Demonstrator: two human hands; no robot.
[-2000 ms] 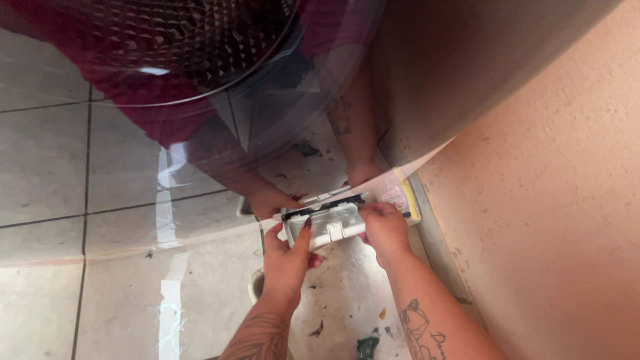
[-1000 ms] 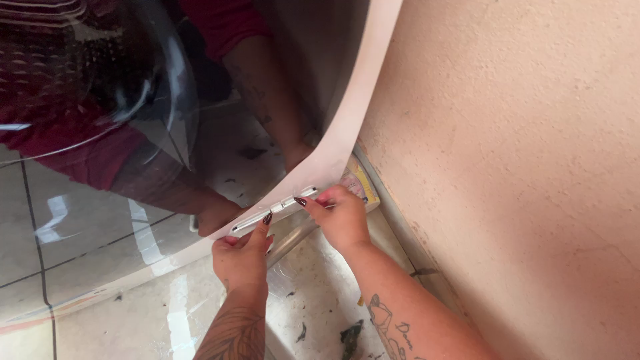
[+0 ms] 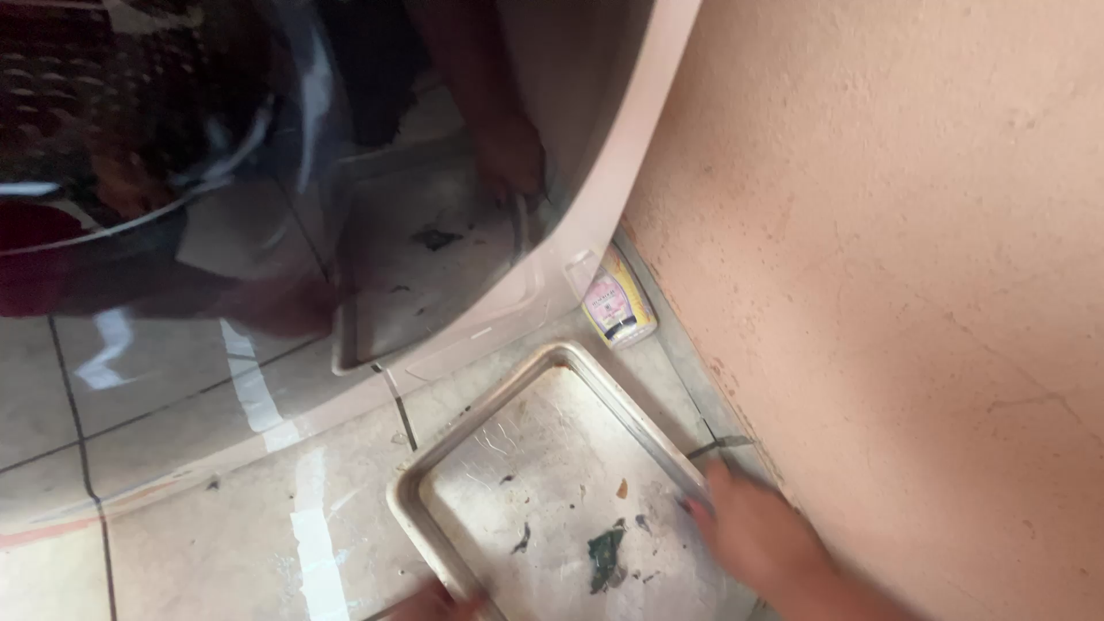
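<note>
A shallow metal tray (image 3: 552,414) with a rolled rim sits at the bottom centre, small dark scraps and a dark green fragment (image 3: 606,556) lying in it. My right hand (image 3: 750,517), blurred, grips the tray's right rim. At the bottom edge, my left hand (image 3: 435,601) is at the tray's left rim; it is blurred and mostly cut off, so its grip cannot be made out. Above the tray curves the pale lower edge of a front-loading washer (image 3: 634,164), whose dark glossy front reflects the tray and my arms.
A bottle with a pink and yellow label (image 3: 617,302) lies on the floor beside the washer's base. The textured wall (image 3: 906,259) rises close on the right. Floor tiles (image 3: 216,535) with dark grout and a white strip (image 3: 317,552) extend at left.
The small white part that both hands held at the washer's lower edge is no longer in view. Both hands have moved down to the metal tray, which now shows nearly whole.
</note>
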